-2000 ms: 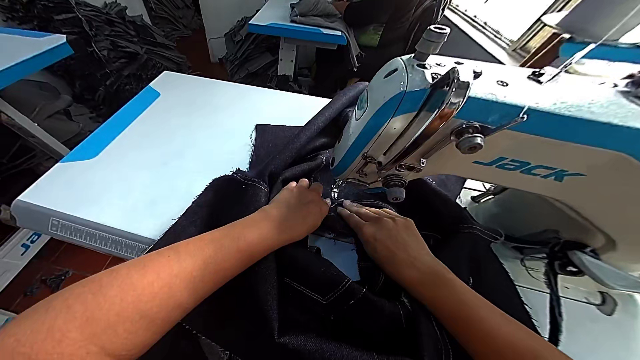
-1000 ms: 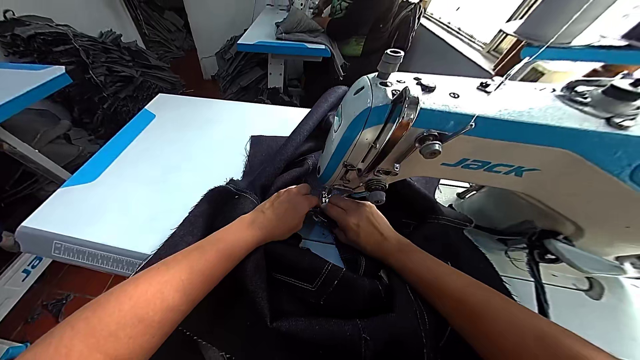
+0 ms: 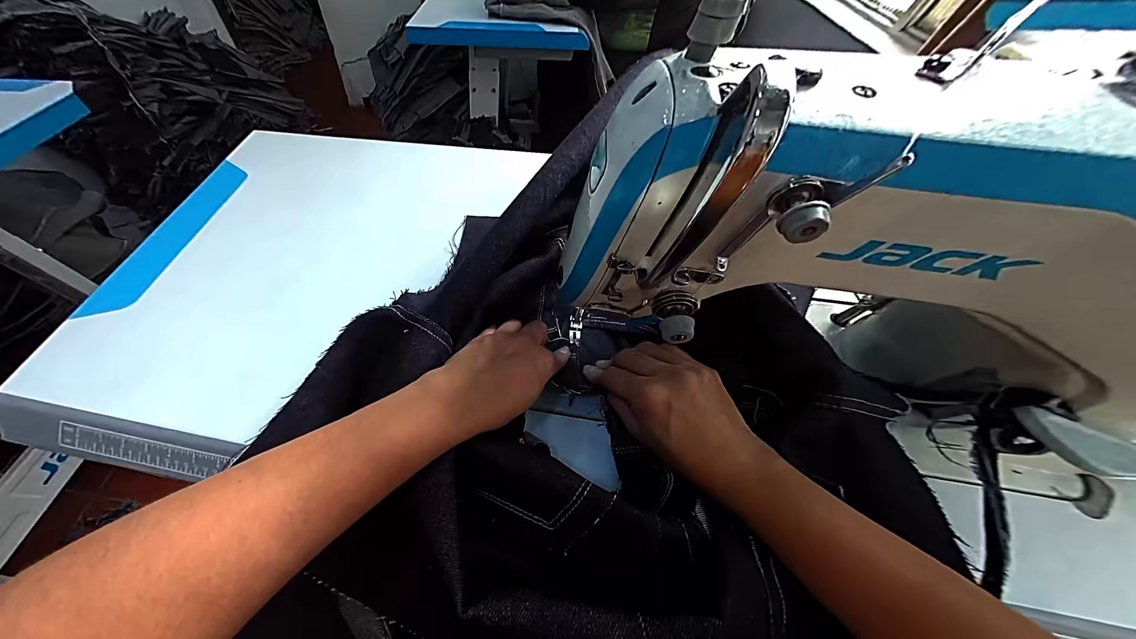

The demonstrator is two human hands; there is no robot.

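Note:
A Jack industrial sewing machine [image 3: 923,213] reaches in from the right over a dark denim garment [image 3: 532,550] with pale stitching. Its presser foot [image 3: 576,327] rests on a small folded part of the denim. My left hand [image 3: 501,373] presses the cloth just left of and in front of the foot, fingers curled and thumb on the fabric. My right hand [image 3: 670,390] holds the same piece at the foot's right front, its fingertips on the edge. The fabric's underside and part of the fingers' grip are hidden.
The white sewing table [image 3: 355,204] with blue edging and a printed ruler extends left. Piles of dark cloth [image 3: 177,80] lie on the floor behind. Another table [image 3: 497,34] with grey cloth stands at the back. A dark cord or strip [image 3: 990,506] hangs at the right.
Both hands remain close to the presser foot. My right hand's fingers, stretched toward the foot two seconds ago, are now more bent and a little in front of it. The view has shifted somewhat.

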